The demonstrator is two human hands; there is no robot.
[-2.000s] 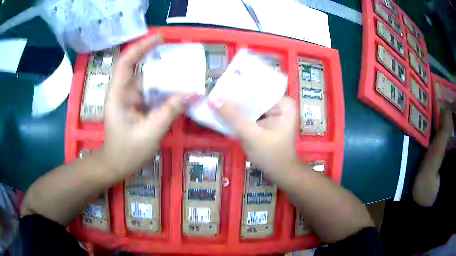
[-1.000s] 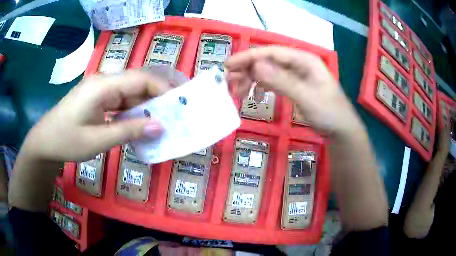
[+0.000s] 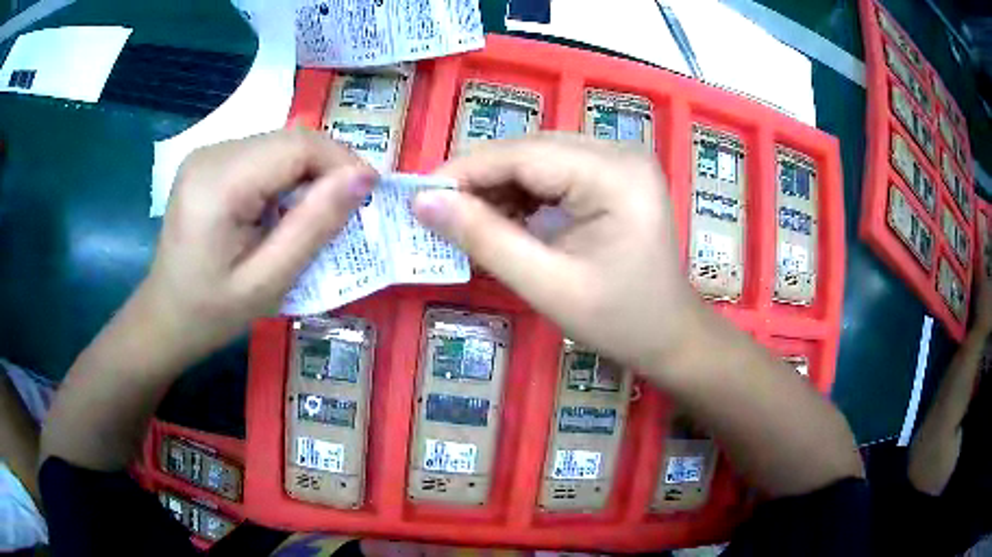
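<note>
My left hand and my right hand pinch the top edge of a white printed label strip between thumbs and fingers. The strip hangs above the red foam tray, its printed face towards me. The tray holds gold phones with their backs off, such as a lower-row phone with a white label near its speaker slots. A phone at upper right also shows a white label. My hands and the strip cover parts of several phones.
Another printed label strip lies over the tray's top left edge. Plain curled liner and white paper lie at left. Paper sheets with a thin pointed tool are beyond the tray. Another red tray and a person's arm are at right.
My right hand has come to the strip's edge and grips it beside my left. The strip now shows dense print. The tray and other strips appear farther right in view.
</note>
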